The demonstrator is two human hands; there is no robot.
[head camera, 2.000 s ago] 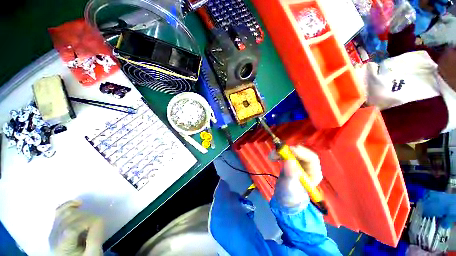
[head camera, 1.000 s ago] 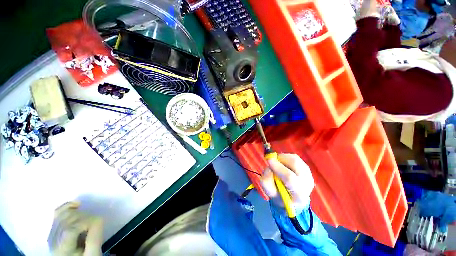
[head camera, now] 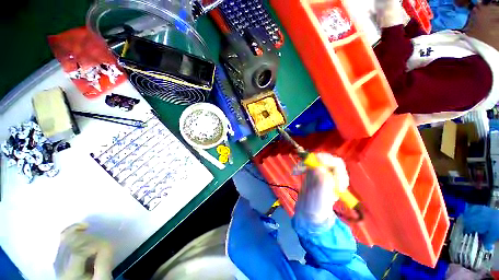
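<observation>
My right hand (head camera: 323,183), in a thin white glove, holds the yellow soldering iron (head camera: 313,161). The iron's dark tip is at the lower right edge of the yellow sponge (head camera: 265,114) in its dark tray; whether it touches cannot be told. My left hand (head camera: 83,252), also gloved, rests on the white mat at the bottom left, fingers curled; whether it holds anything cannot be told. The pale square (head camera: 152,163) with rows of tiny parts lies on the mat between my hands.
Black tweezers (head camera: 109,118), a cream block (head camera: 53,113), loose black-and-white parts (head camera: 30,149) and a red bag (head camera: 87,63) lie left. A white cup (head camera: 203,126) and black fan (head camera: 167,68) stand centrally. Orange bins (head camera: 364,95) are right. Another person's maroon sleeve (head camera: 396,68) is beyond.
The iron and my right hand have swung slightly up and right since a second ago, and the iron's angle is flatter. My left hand has hardly moved. The other person has shifted.
</observation>
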